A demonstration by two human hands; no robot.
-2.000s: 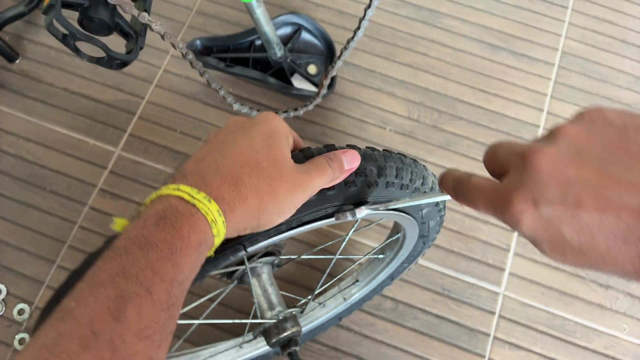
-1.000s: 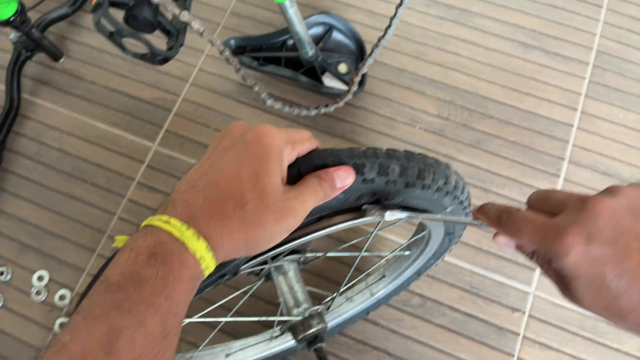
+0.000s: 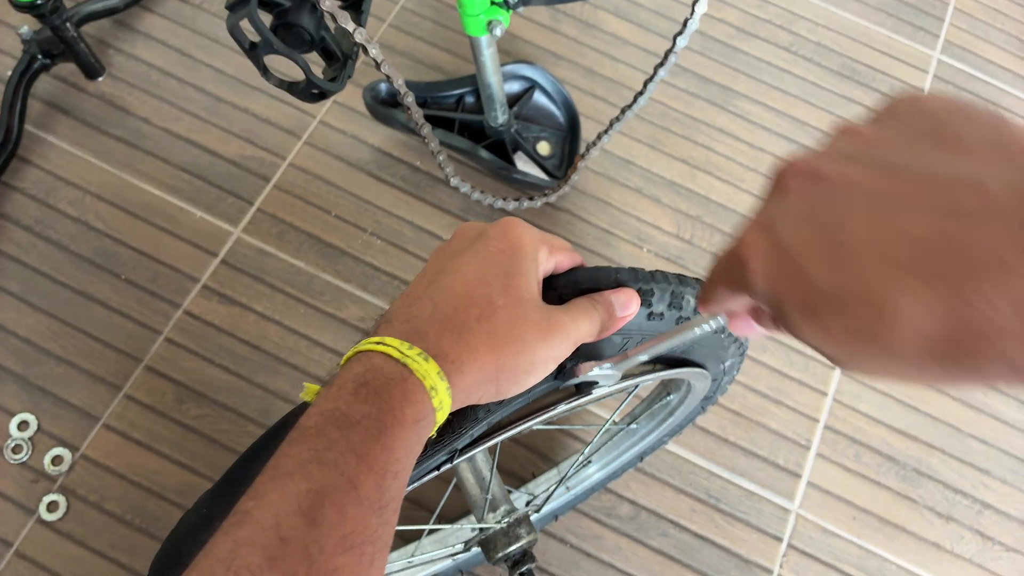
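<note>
My left hand (image 3: pixel 504 312), with a yellow band on the wrist, grips the black knobbly bicycle tyre (image 3: pixel 672 300), its thumb along the sidewall. My right hand (image 3: pixel 864 248), blurred, holds the far end of a metal wrench (image 3: pixel 660 344). The other end of that tool sits between the tyre bead and the silver rim (image 3: pixel 688 384). Spokes run from the rim to the metal hub (image 3: pixel 508 532), whose axle points toward me. My left forearm hides part of the wheel.
Beyond the wheel hangs a bicycle chain (image 3: pixel 440 152), near a black saddle (image 3: pixel 552 104) on its metal post. A black pedal (image 3: pixel 296 48) and handlebar (image 3: pixel 28 96) are at the upper left. Several washers (image 3: pixel 56 460) lie on the wood-look tiled floor (image 3: pixel 200 360).
The wrench has swung up from lying nearly along the rim to a slant across the tyre's sidewall, and my right hand has risen with it. My left hand keeps hold of the tyre.
</note>
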